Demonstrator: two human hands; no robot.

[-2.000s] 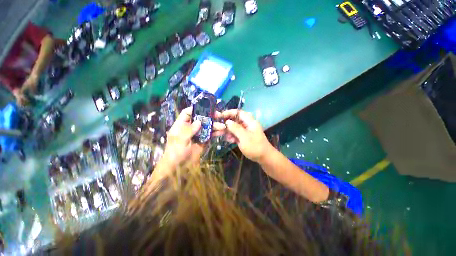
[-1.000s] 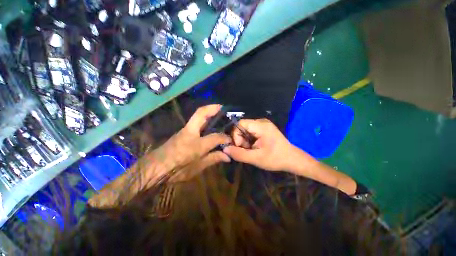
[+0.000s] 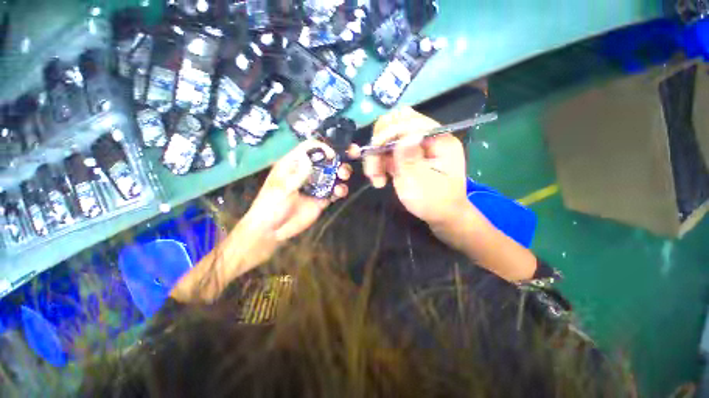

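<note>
My left hand (image 3: 291,190) holds a black phone half-assembly (image 3: 323,172) by its edges, its silvery-blue inner face turned up, with a round part at one end. My right hand (image 3: 424,167) holds a thin light metallic tool (image 3: 459,126), likely tweezers, like a pen. Its tip points left toward the upper end of the phone; whether it touches cannot be told. A heap of similar opened phones (image 3: 192,82) lies on the bench beyond my hands.
A clear blister tray (image 3: 148,175) with phones in slots stands at the left. The green bench top (image 3: 497,39) has a curved front edge. Blue stools (image 3: 155,268) are below the bench, one at each side of me. An open brown carton (image 3: 614,148) is at the right on the green floor.
The camera view has shifted. The hands were close together, hiding most of what they held; now they are apart, the phone's inner face shows, and the metallic tool shows clearly in my right hand.
</note>
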